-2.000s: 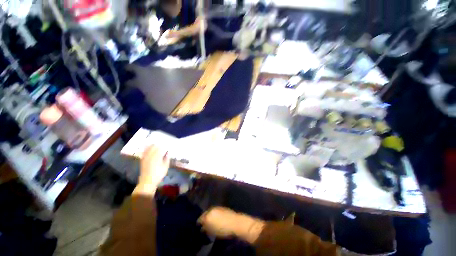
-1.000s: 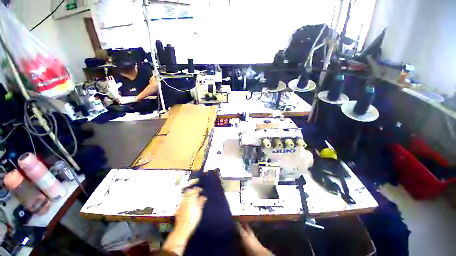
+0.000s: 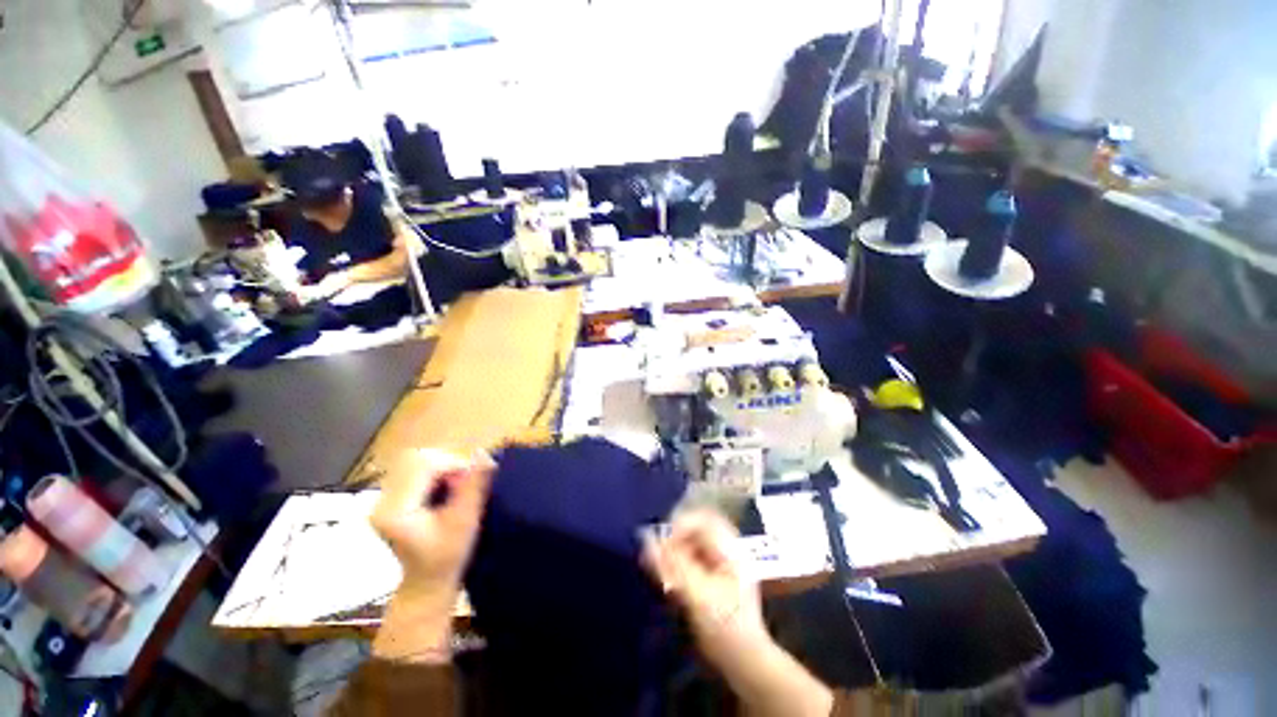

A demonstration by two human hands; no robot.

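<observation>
A dark navy cloth panel (image 3: 574, 560) hangs between my two hands, raised over the front edge of the white machine table (image 3: 301, 560). My left hand (image 3: 431, 521) is closed on the panel's upper left corner. My right hand (image 3: 703, 563) pinches its right edge. The cloth's lower part runs down toward my lap. The white overlock machine (image 3: 763, 406), with its row of pale knobs, stands just beyond my right hand. The cloth and my right hand partly hide its front left area.
A tan cardboard sheet (image 3: 483, 371) lies left of the machine. Black tools with a yellow item (image 3: 899, 395) lie right of it. Thread cones (image 3: 990, 235) stand behind. A person (image 3: 343, 231) sits at a back left machine. A red basket (image 3: 1169, 420) is at right.
Both hands have risen, and the cloth is now lifted and spread between them. My left hand has moved left. The right hand has come up fully into view. The camera view has shifted slightly.
</observation>
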